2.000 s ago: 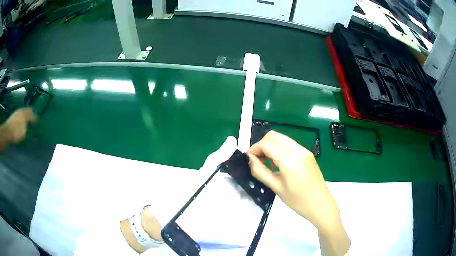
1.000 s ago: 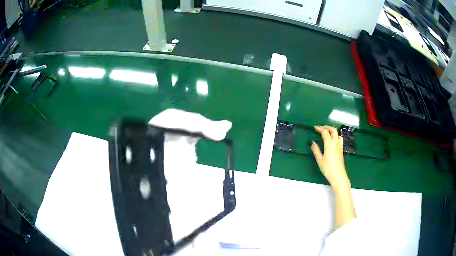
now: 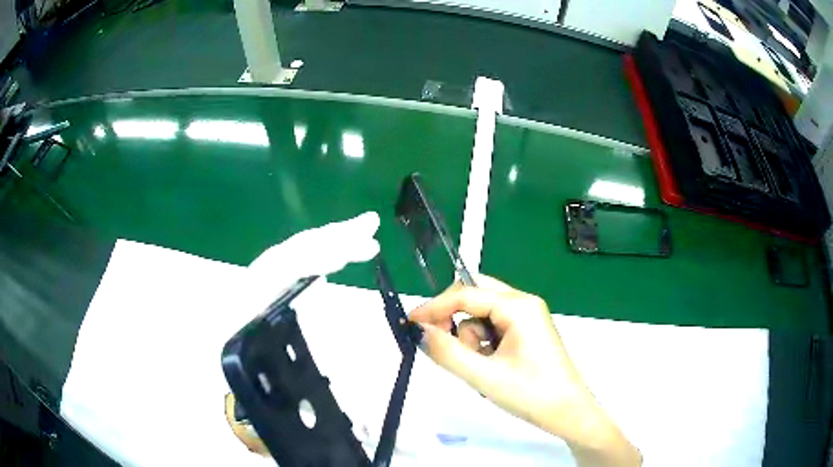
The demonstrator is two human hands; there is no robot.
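Note:
My gloved left hand [image 3: 315,244] holds a black phone middle frame [image 3: 306,392] by its far side, tilted, with its perforated plate towards me. My bare right hand [image 3: 511,356] holds a second middle frame [image 3: 422,223], tilted up above the belt beside the guide bar. The right thumb and fingertip also touch the narrow end of the first frame. A blue pen-like tool [image 3: 451,439] lies on the white work sheet [image 3: 676,383], partly hidden by the first frame.
Single middle frames lie on the green belt [image 3: 617,228] at the right and far left. A white guide bar [image 3: 479,173] crosses the belt. Black blister trays [image 3: 731,137] stand over a red tray [image 3: 647,128] at the far right. A metal post [image 3: 258,41] stands behind.
My right hand has taken the nearer frame from the belt and brought it to the left, against the held frame. The held frame has turned in my left hand. The view has shifted slightly.

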